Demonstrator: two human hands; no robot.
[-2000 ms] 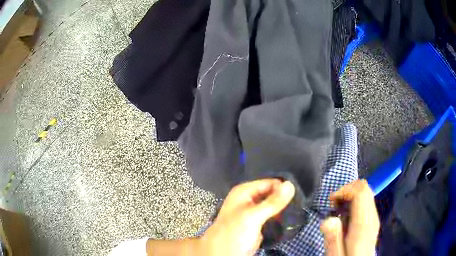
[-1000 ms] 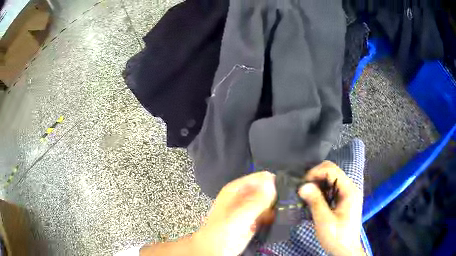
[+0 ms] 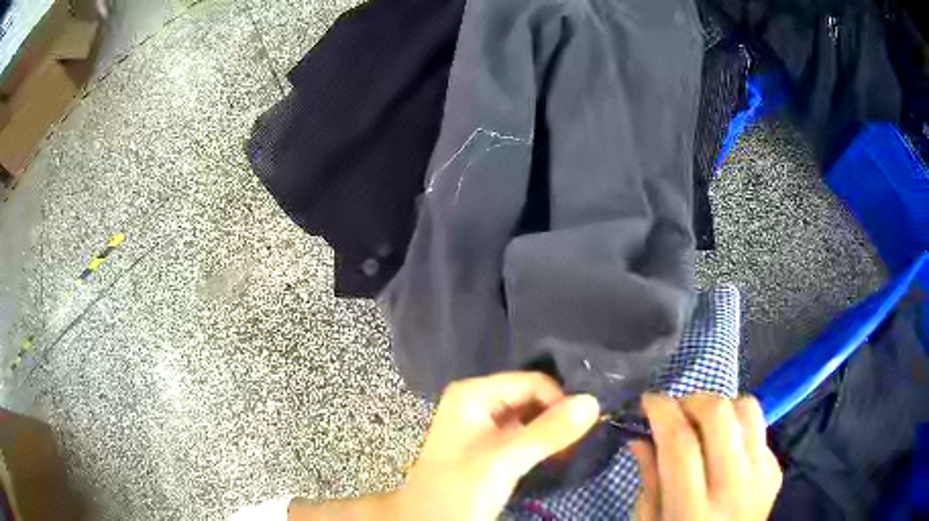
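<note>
A grey garment [image 3: 611,275] hangs in two long folds away from me, with a thin white thread [image 3: 484,133] bent across its left fold. My left hand [image 3: 499,438] pinches the dark garment edge between thumb and fingers at the bottom centre. My right hand [image 3: 708,453] is just right of it, fingers curled around a small dark tool [image 3: 626,419] that is mostly hidden. The tool's thin end points at the held edge, close to my left thumb. A short white thread end [image 3: 588,366] shows on the cloth above.
A black jacket [image 3: 357,153] lies under and left of the grey garment. Checked cloth [image 3: 713,336] shows below the held edge. Blue crates [image 3: 884,188] and dark clothes [image 3: 861,417] are at the right. A cardboard box [image 3: 46,112] stands at the upper left on the speckled floor [image 3: 204,336].
The right hand moved from apart to beside the left hand, and its fingers now curl over the tool. The held edge has been turned; the yellowish dashed mark seen before no longer shows.
</note>
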